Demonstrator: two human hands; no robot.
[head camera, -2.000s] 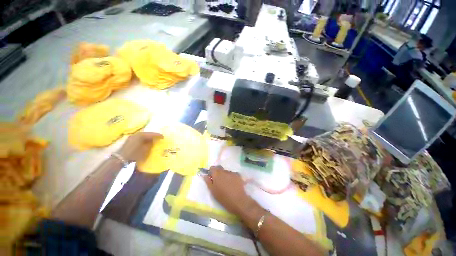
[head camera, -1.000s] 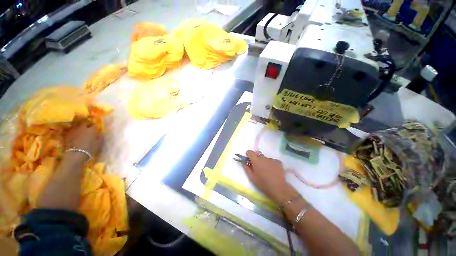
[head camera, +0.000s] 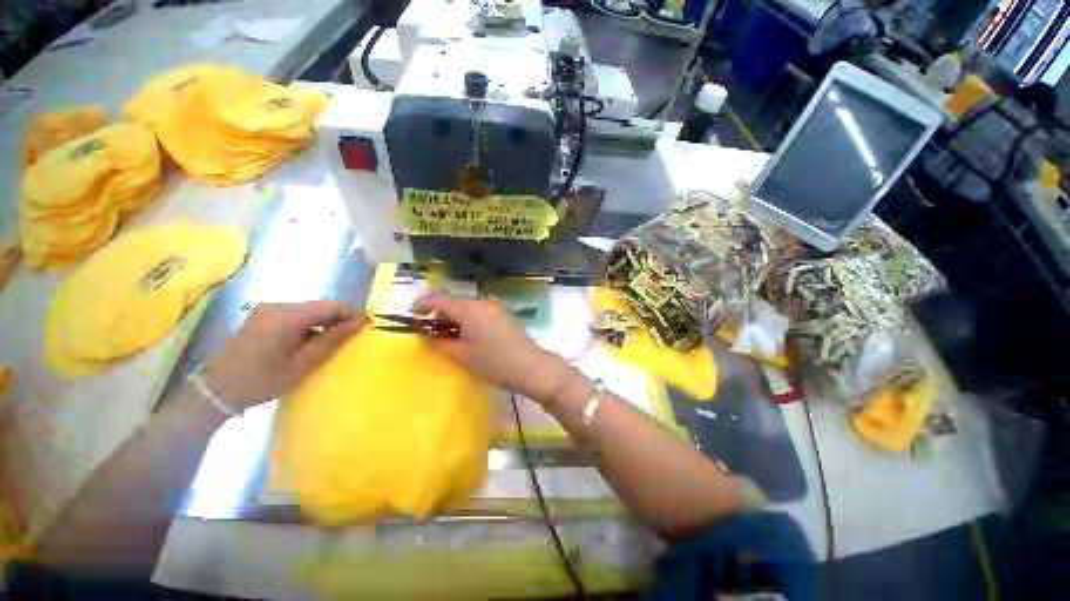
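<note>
A yellow cut piece (head camera: 387, 429) hangs in front of the machine, slightly blurred, its upper edge between my two hands. My left hand (head camera: 282, 352) grips its upper left edge. My right hand (head camera: 487, 340) is at its upper right edge and holds dark thread snips (head camera: 417, 326), which point left across the top of the piece. Whether my right fingers also pinch the fabric is hard to tell. The white placement guide (head camera: 569, 325) with a greenish rectangle shows partly behind my right hand, under the sewing machine head (head camera: 469, 176).
Stacks of yellow pieces (head camera: 223, 123) lie at the left, and a labelled piece (head camera: 147, 288) lies nearer. Bags of labels (head camera: 704, 264), a yellow scrap (head camera: 675, 362) and a white-framed panel (head camera: 845, 153) are right of the machine. A dark cord runs below my right wrist.
My left hand has come from the loose yellow pile at the left to the front of the machine with a yellow piece. My right hand has lifted off the guide with the snips. The view has shifted right.
</note>
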